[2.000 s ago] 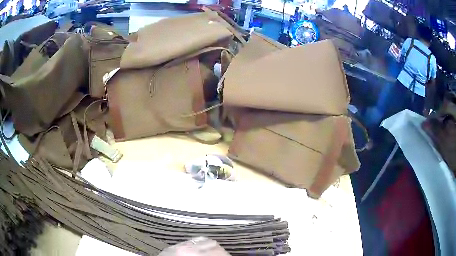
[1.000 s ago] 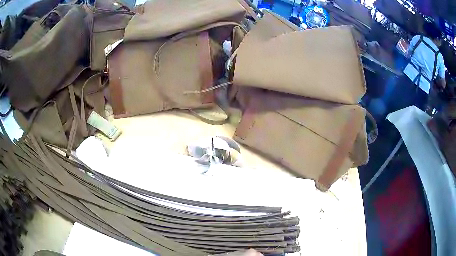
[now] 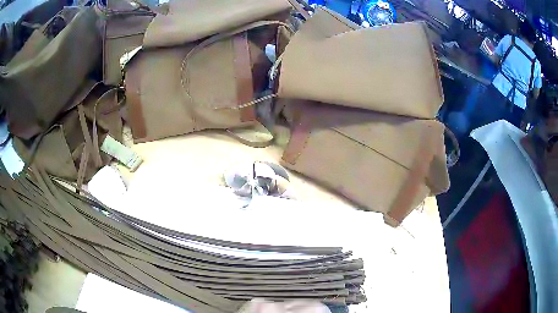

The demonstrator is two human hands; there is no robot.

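A thick bundle of long, narrow brown strap strips (image 3: 202, 269) runs from the left edge to the near middle of the table, its ends fanned toward the right. One hand (image 3: 284, 306) shows only as a blurred, pale part at the bottom edge, against the near side of the strips; its fingers are cut off and I cannot tell which hand it is or whether it grips. No second hand can be made out. A white sheet (image 3: 116, 296) lies at the near left, partly under the strips.
Brown bags (image 3: 361, 76) are piled at the back, with another bag (image 3: 183, 92) in the middle. A shiny crumpled item (image 3: 256, 182), a pale green-grey block (image 3: 120, 153) and a white rounded piece (image 3: 107, 186) lie on the table (image 3: 177, 160). A person (image 3: 517, 70) stands at the back right.
The view has shifted, so the bags and strips sit higher than two seconds ago. The pale hand part at the bottom edge shrank from view, then shows more again, farther right than at first.
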